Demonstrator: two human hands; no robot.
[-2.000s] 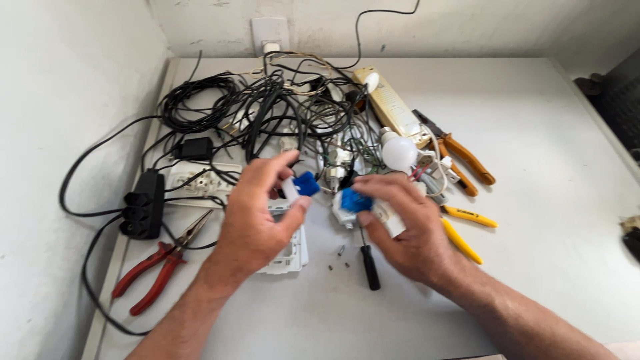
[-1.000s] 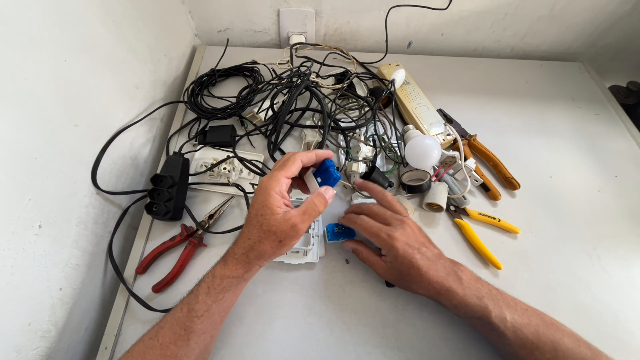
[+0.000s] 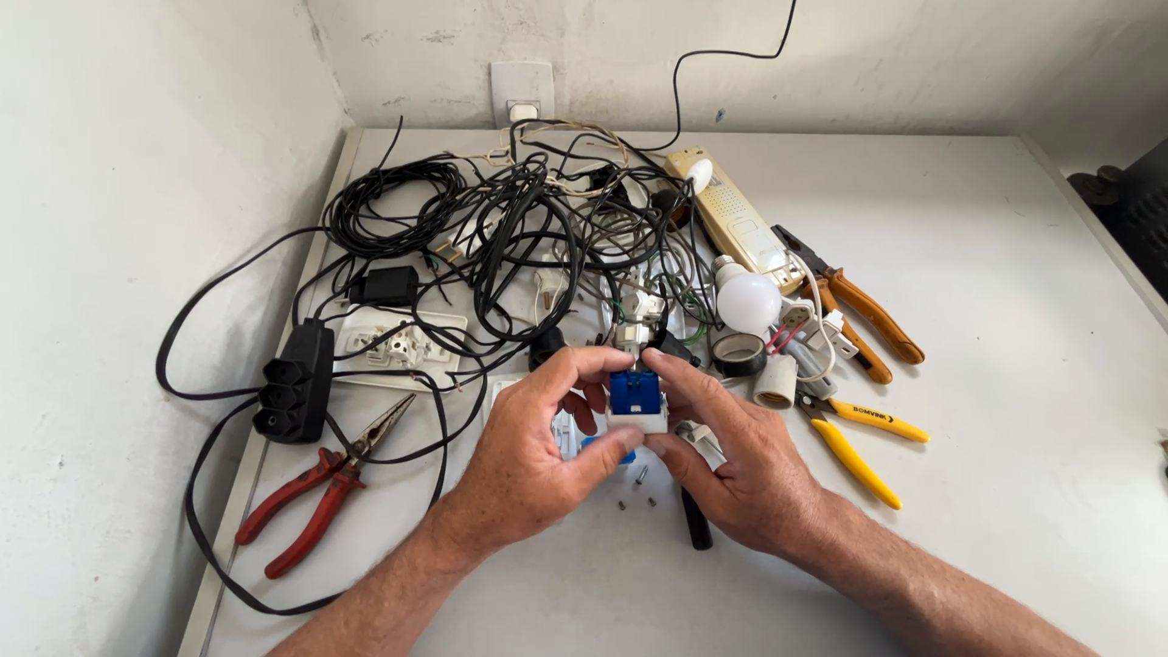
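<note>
My left hand (image 3: 538,438) and my right hand (image 3: 735,438) together hold a small blue and white electrical module (image 3: 637,401), thumbs at its near edge and fingertips at its far edge. Beneath the hands a second blue piece (image 3: 610,450) lies on the table, partly covered. A white plastic frame (image 3: 563,436) shows behind my left hand's fingers. Just below the module are several small screws (image 3: 641,475). A screwdriver's black handle (image 3: 695,522) sticks out from under my right hand.
Tangled black cables (image 3: 529,237) cover the table's back. Red-handled long-nose pliers (image 3: 338,484) and a black socket block (image 3: 297,383) lie left. At right are a light bulb (image 3: 748,301), a cream handset (image 3: 735,219), orange-handled pliers (image 3: 853,306), a lamp holder (image 3: 775,383) and yellow-handled cutters (image 3: 858,452).
My right hand has left the lower blue piece and joined my left hand at the module. Both hands now hold it between them; the lower blue piece lies on the table.
</note>
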